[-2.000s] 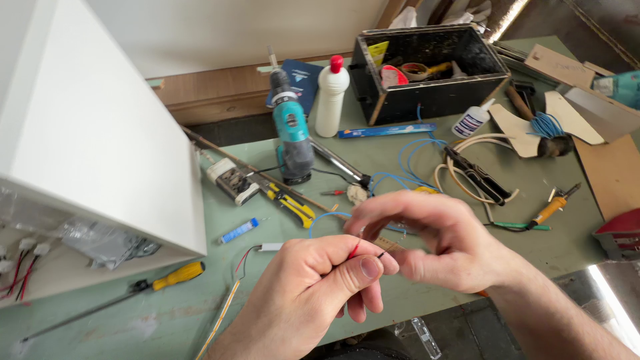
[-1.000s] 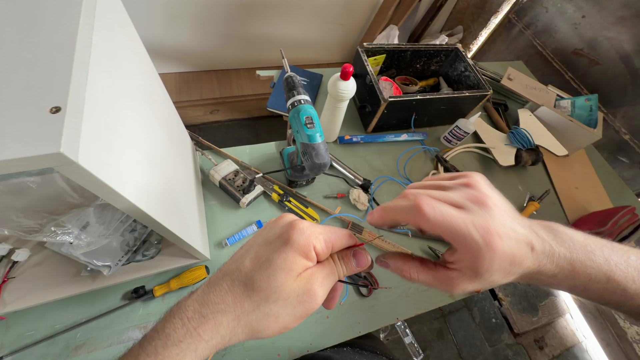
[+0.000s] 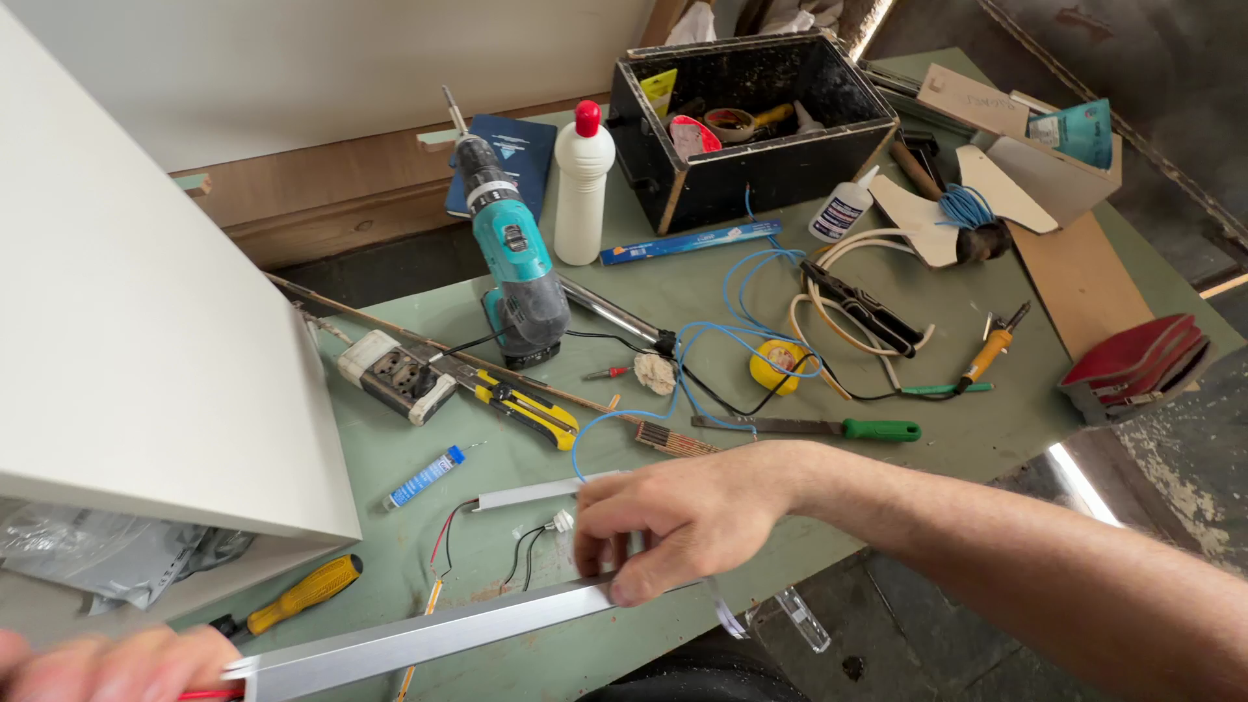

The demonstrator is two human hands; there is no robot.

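A long aluminium profile (image 3: 439,629) lies across the near part of the view. My left hand (image 3: 117,668), blurred at the lower left edge, is closed around its left end, where a red wire shows. My right hand (image 3: 682,517) has its thumb and fingers on the profile's right part. Behind my right hand, a second, shorter aluminium profile (image 3: 536,491) rests on the green table, with a red and a black wire at its left end. A white connector (image 3: 560,523) with black wires lies between the two profiles. An LED strip (image 3: 432,597) passes beneath the long profile.
On the green table stand a cordless drill (image 3: 515,244), a white bottle (image 3: 583,185) and a black box (image 3: 770,185). A utility knife (image 3: 526,408), a green-handled file (image 3: 877,430), a soldering iron (image 3: 994,351) and blue wire (image 3: 682,361) lie about. A white cabinet (image 3: 166,292) borders the left.
My hands were close together over thin wires and have moved apart, the left one to the lower left. The long profile is now between them. The green-handled file is now uncovered.
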